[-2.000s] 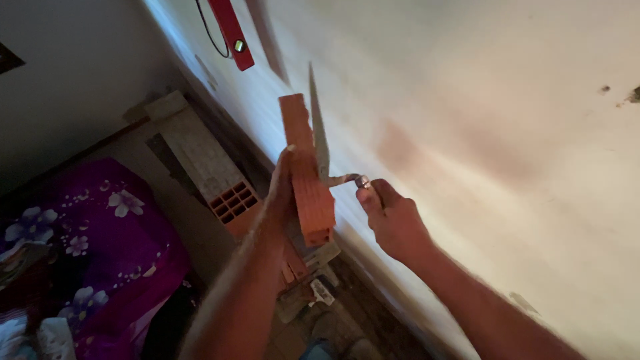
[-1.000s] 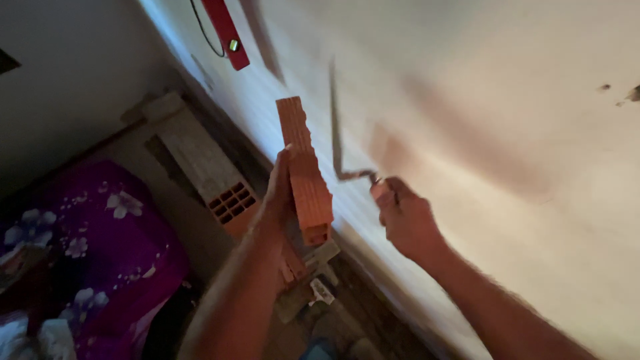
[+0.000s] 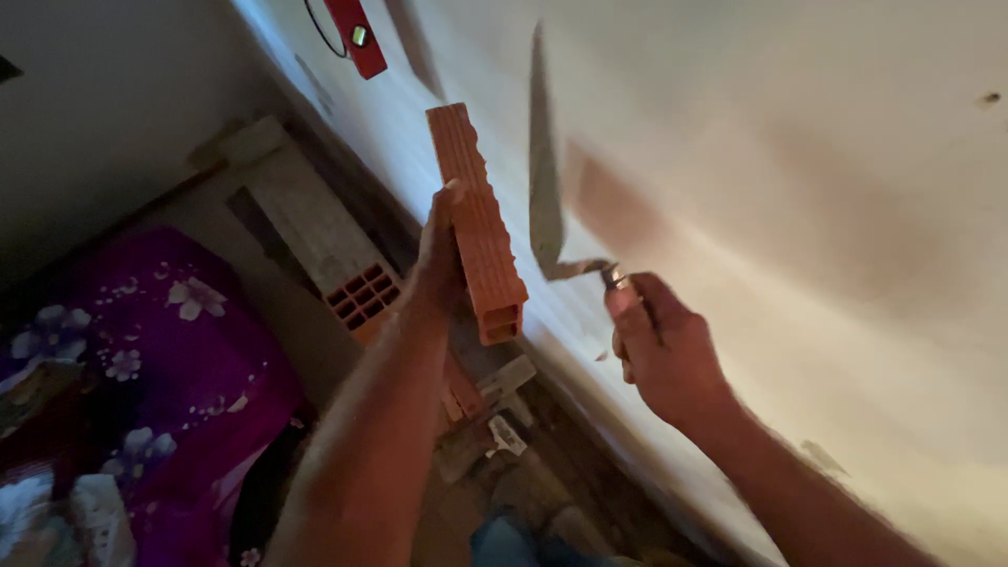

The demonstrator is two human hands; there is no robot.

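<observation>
My left hand grips a hollow clay brick from its left side. The brick is tilted, with a jagged, broken right edge and open cells at its lower end. My right hand is closed around the handle of a mason's trowel. The trowel's blade points up, edge-on to the view, to the right of the brick and apart from it, in front of a pale wall. A small reddish fragment shows below the trowel's handle.
A red spirit level is at the wall, top left. Below lie a hollow brick, a board, brick pieces and a white scrap near the feet. Purple flowered cloth covers something at left, with items on it.
The trowel has moved right, away from the brick's jagged edge, where it was two seconds ago. My left hand holds the brick in nearly the same place.
</observation>
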